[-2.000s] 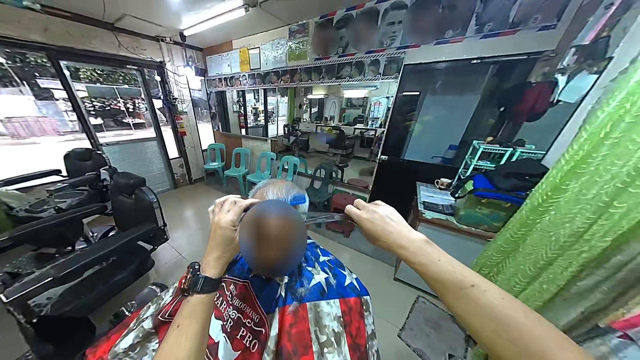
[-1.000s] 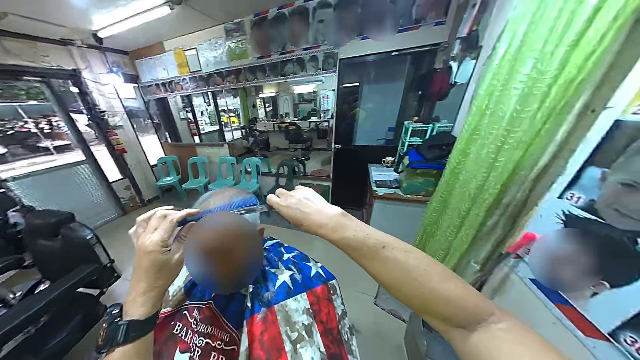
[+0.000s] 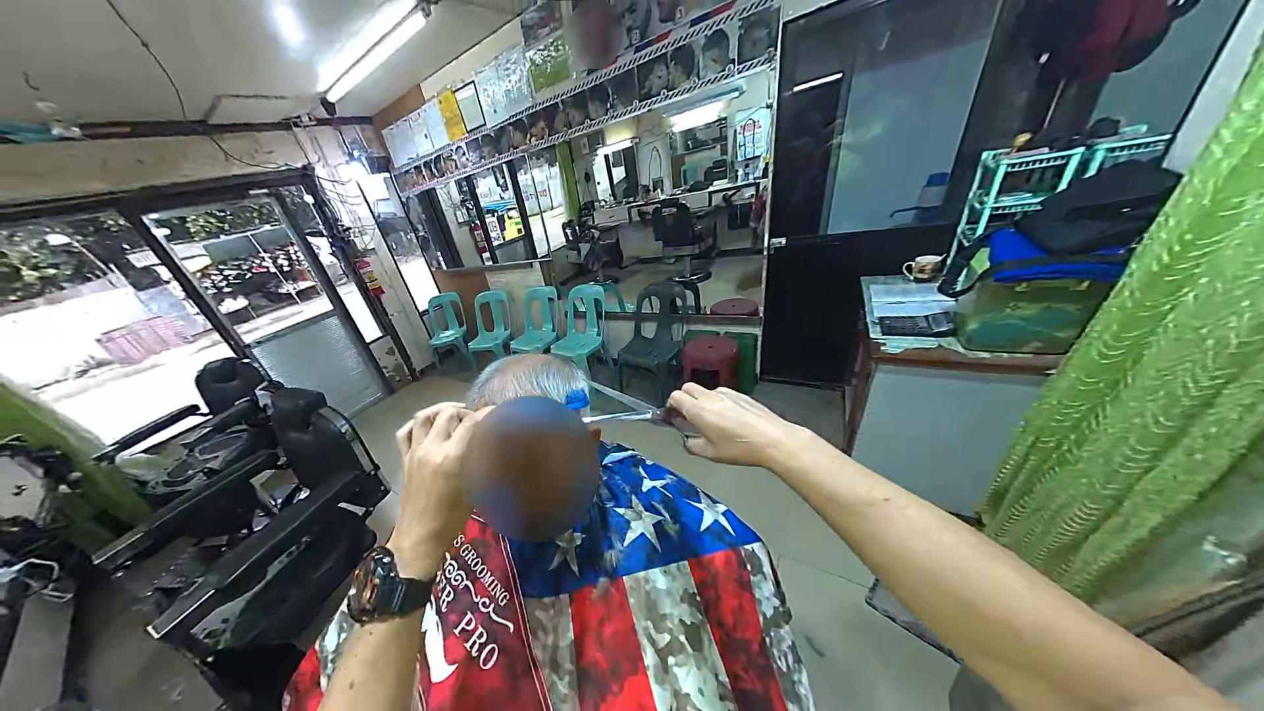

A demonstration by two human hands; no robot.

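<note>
A seated person with short grey hair point(image 3: 528, 375) wears a barber's cape point(image 3: 642, 573) with stars and stripes. Scissors point(image 3: 632, 410) are in my right hand point(image 3: 726, 425), held level beside the head on the right, with their blades apart. Against the left side of the head rests my left hand point(image 3: 439, 464), with a black watch on its wrist. A blue comb point(image 3: 577, 399) shows in part at the hair near the blades. Most of the comb is hidden behind the blurred area and the head, but its line runs toward my left hand.
Black barber chairs point(image 3: 306, 474) stand at the left. Green plastic chairs point(image 3: 583, 326) line the wall below a large mirror. To the right are a counter point(image 3: 948, 425) with a mug point(image 3: 923, 267), a container point(image 3: 1032, 314) and bags, and a green curtain point(image 3: 1136, 375).
The scissors, hidden or closed at the hair one second ago, now show with spread blades beside the head. The blue comb, seen across the top of the hair before, now shows only at the right side.
</note>
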